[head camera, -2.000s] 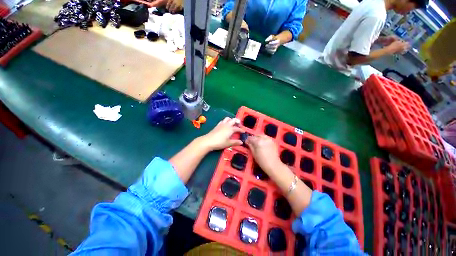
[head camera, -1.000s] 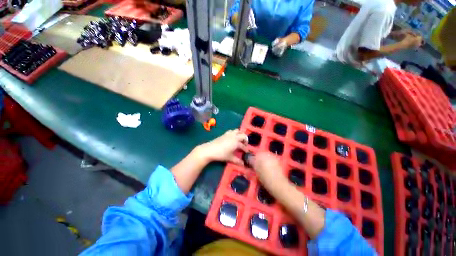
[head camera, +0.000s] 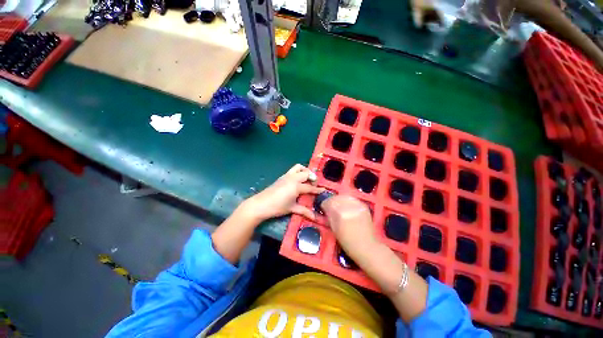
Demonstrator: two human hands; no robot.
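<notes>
A large red-orange blister tray [head camera: 423, 121] lies in front of me, with one black rounded-square unit in each visible pocket. My left hand [head camera: 283, 195] is at the tray's left edge, its fingertips touching a dark unit [head camera: 322, 202] at a pocket of the left column. My right hand [head camera: 346, 216] reaches over the tray, with its fingertips on the same unit. Both hands are bare and seem to hold it between them; the fingers partly hide it. A unit with a bright, reflecting face [head camera: 308, 240] sits in the near left pocket.
A metal post [head camera: 260, 53], a blue-purple ribbed object [head camera: 231, 113] and an orange knob [head camera: 278, 123] stand beyond my left hand. White crumpled tissue [head camera: 166, 123] lies left. A second filled tray [head camera: 543, 264] and stacked trays [head camera: 562, 86] are right. Another person's hand [head camera: 426, 13] is across the bench.
My view has tilted downward. Both hands have moved down the tray's left column toward me, from pocket to pocket. Filled pockets behind them are now uncovered.
</notes>
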